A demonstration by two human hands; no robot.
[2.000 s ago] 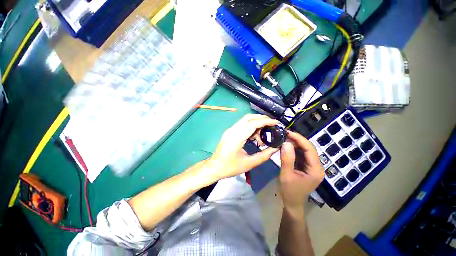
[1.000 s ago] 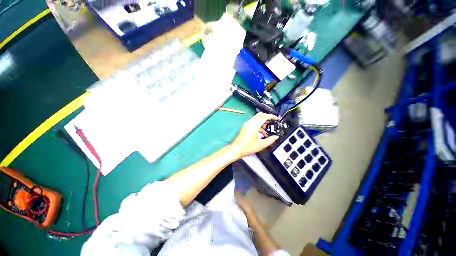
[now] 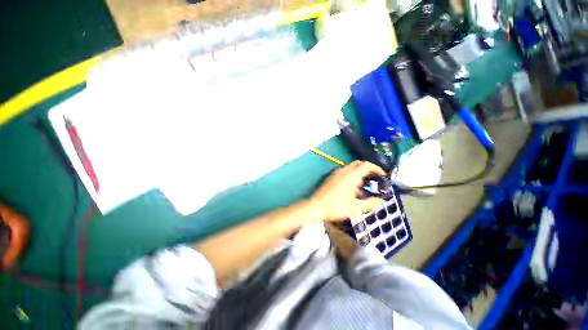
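Observation:
My left hand (image 3: 351, 190) is shut on a small black rounded device (image 3: 376, 185), held in its fingertips above the far side of the parts tray. The white-faced tray (image 3: 394, 242) has a grid of black pieces and is partly covered by my hand. My right hand (image 3: 342, 242) shows only as a blurred, shaded part by the wrist, below my left hand. Its fingers are hidden, so I cannot tell what they do.
White paper and clear trays (image 3: 213, 135) lie on the green mat, with a red probe (image 3: 82, 158) on the paper. An orange multimeter (image 3: 13, 235) is cut off at left. A blue soldering station (image 3: 382, 106), blue-handled iron (image 3: 477, 129) and orange stick (image 3: 327, 155) lie beyond my hand. Blue racks (image 3: 451, 238) stand at right.
The view has turned and shifted. My right hand has let go of the device and moved down towards my lap. The device has stayed in my left hand. The multimeter has slid mostly out of view.

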